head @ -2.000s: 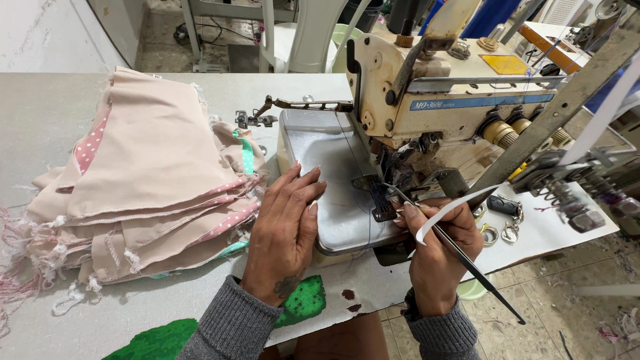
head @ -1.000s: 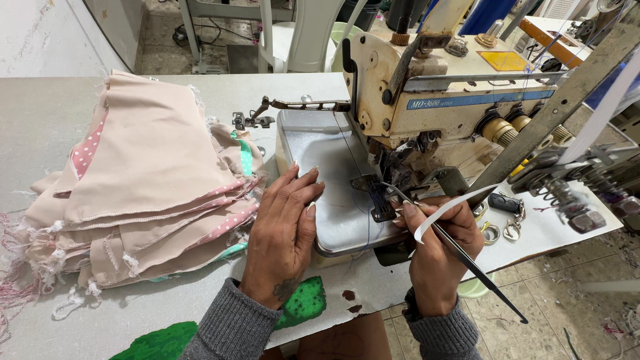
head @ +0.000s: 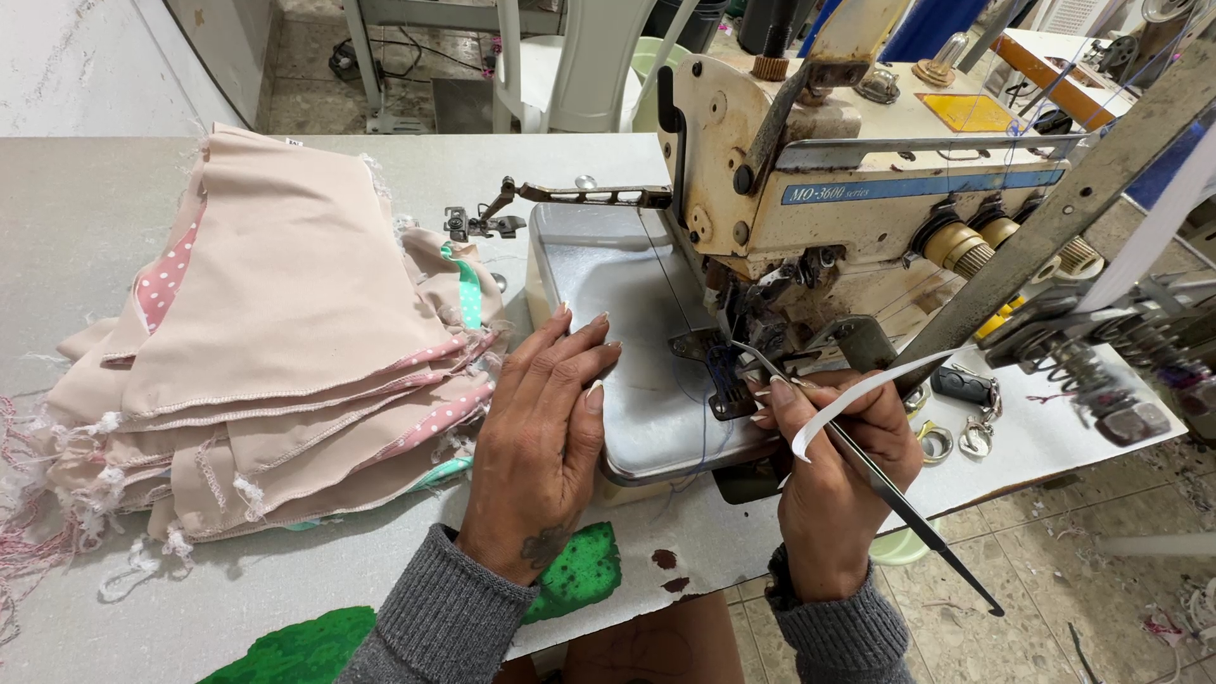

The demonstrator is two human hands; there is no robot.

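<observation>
My left hand [head: 537,446] rests flat, fingers slightly apart, on the metal bed cover [head: 655,418] of an overlock sewing machine [head: 855,218]. In my right hand [head: 845,465] is a pair of long metal tweezers [head: 902,508]. Their bent tip is at the needle plate [head: 724,375], where blue thread lies. A white elastic or tape [head: 860,389] passes over my right fingers. The presser foot [head: 475,224] is swung out on its arm to the left of the bed. Left of my left hand lies a stack of beige fabric pieces [head: 285,285] with polka-dot edging.
The grey table [head: 57,199] bears green patches [head: 579,570]. Right of the machine lie metal rings [head: 935,442] and a black key fob [head: 964,385]. A slanted metal bar [head: 1064,218] and tension parts [head: 1121,370] stand at the right. A white plastic chair [head: 579,66] is behind the table.
</observation>
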